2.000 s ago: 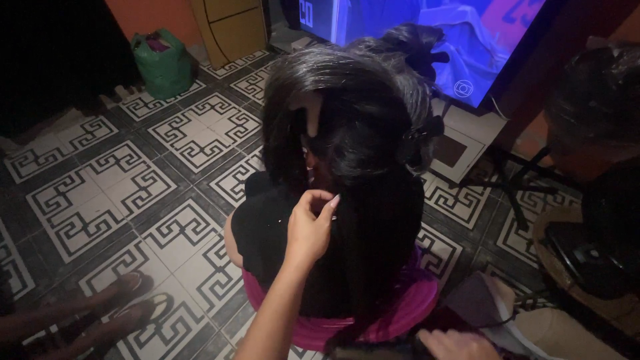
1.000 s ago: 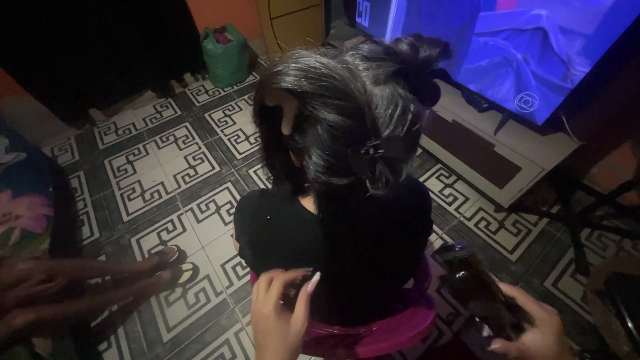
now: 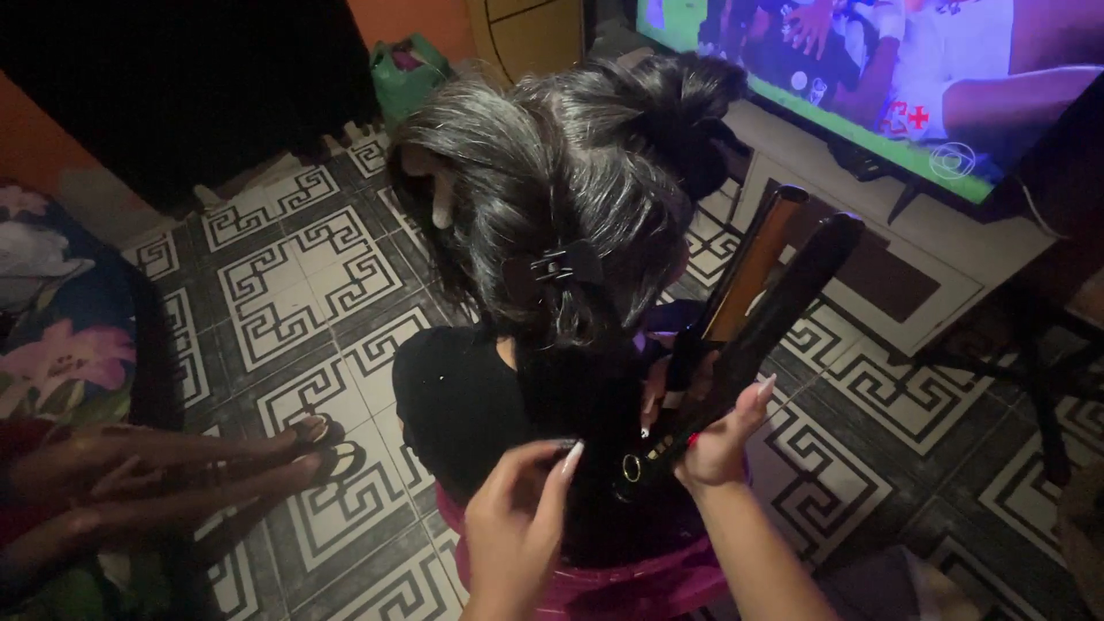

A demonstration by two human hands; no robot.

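Observation:
A hair straightener (image 3: 768,302) with black arms and an orange-brown plate stands spread in my right hand (image 3: 720,444), at the right behind a seated person's back. My left hand (image 3: 522,509) is near the lower middle of that back, thumb and forefinger pinched close together; a thin dark strand may be between them, but I cannot tell. The person's dark hair (image 3: 517,172) is gathered up, with a black claw clip (image 3: 552,266) at the back of the head. A second bunch of hair (image 3: 673,95) sits at the upper right.
The person in a black top (image 3: 457,405) sits on a magenta plastic chair (image 3: 604,591). A lit television (image 3: 862,78) stands on a white cabinet (image 3: 966,285) at the right. Another person's legs (image 3: 155,483) reach in from the left. A green bag (image 3: 405,82) is on the patterned floor.
My right hand has come in from the lower right edge with the straightener, now raised and spread. My left hand has left the neck area and moved lower. The view has shifted.

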